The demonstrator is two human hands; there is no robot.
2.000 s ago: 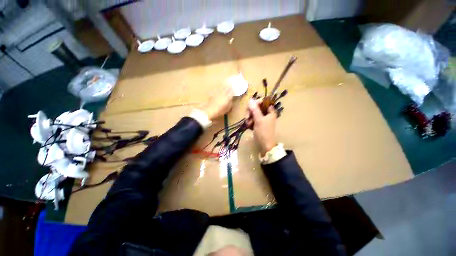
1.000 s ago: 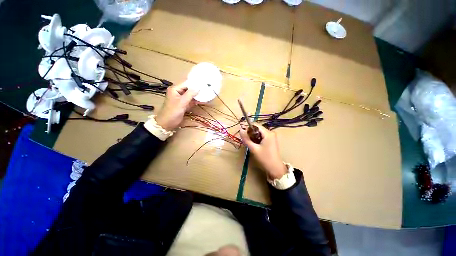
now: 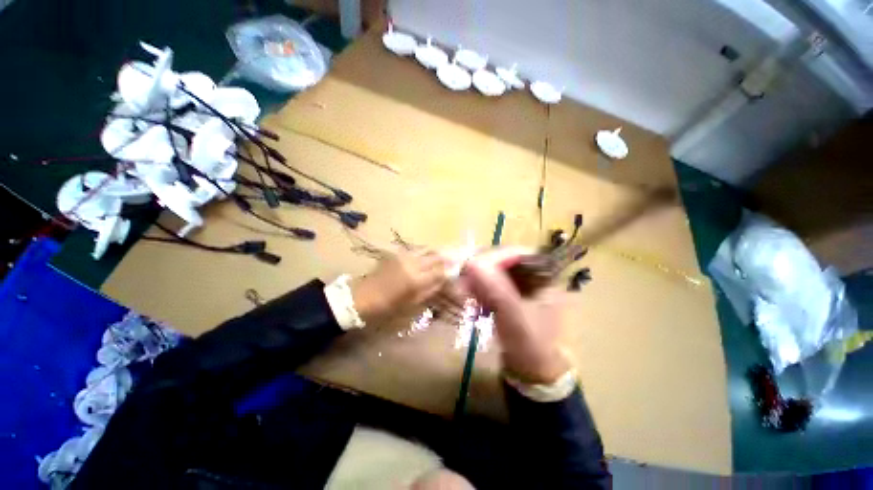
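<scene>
My left hand (image 3: 397, 285) and my right hand (image 3: 522, 311) meet over the middle of the cardboard, both blurred. A small white part shows between their fingers, too blurred to name. The black connector leads (image 3: 577, 252) stick out beyond my right hand, and some thin wire ends show near my left hand. The screwdriver cannot be made out. I cannot tell what either hand grips. Wired white bases (image 3: 144, 134) lie piled at the left, their black cables (image 3: 287, 191) reaching onto the cardboard.
Bare white bases (image 3: 455, 77) stand in a row along the cardboard's (image 3: 632, 383) far edge, one (image 3: 612, 144) apart at right. Clear bags lie at far left (image 3: 278, 53) and right (image 3: 780, 287). A dark red wire clump (image 3: 780, 397) lies at right. A blue bin (image 3: 38, 335) holds white parts.
The white disc held up in my left hand a second ago no longer shows as a full disc. My hands have come together. The view has shifted, bringing the far row fully into sight.
</scene>
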